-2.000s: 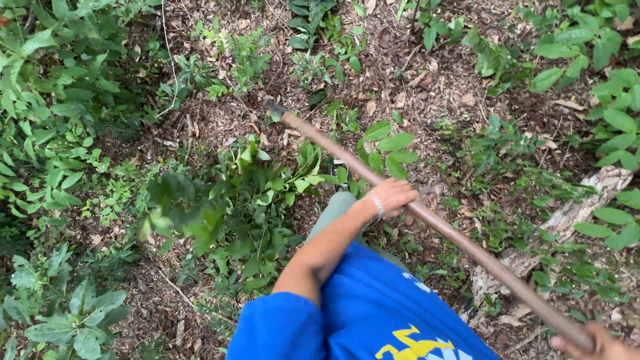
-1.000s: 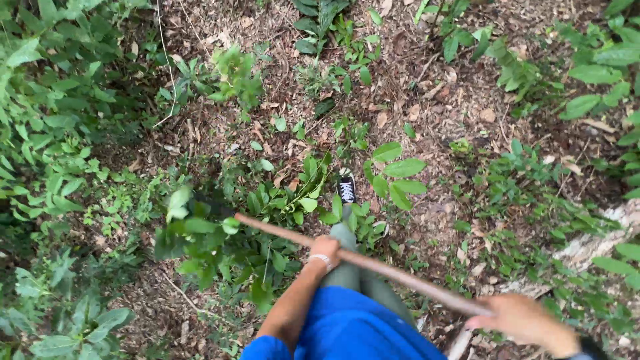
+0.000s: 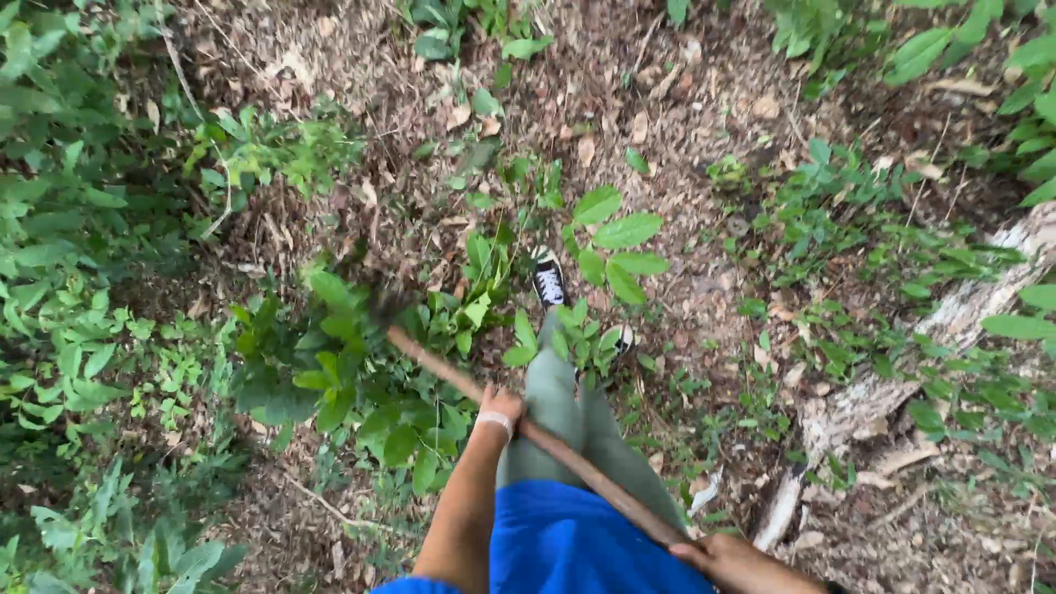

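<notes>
A long wooden handle (image 3: 577, 464) slants across my legs from upper left to lower right. My left hand (image 3: 502, 406), with a pale band at its wrist, is closed around the handle's upper part. Lower right, my right hand (image 3: 722, 558) grips it near its near end. A dark, blurred tool head (image 3: 386, 309) is at the far end, beside a leafy green plant (image 3: 330, 363); its kind cannot be told.
A fallen, weathered log (image 3: 874, 388) lies at the right. My dark sneaker (image 3: 548, 279) stands on leaf litter among seedlings, with a leafy sprig (image 3: 619, 243) near it. Dense undergrowth (image 3: 74, 206) fills the left side, and a thin vine (image 3: 177, 66) hangs at upper left.
The handle's far end has swung from the upper middle to the left, beside the leafy plant. Both hands have stayed on the handle. The feet have come into view.
</notes>
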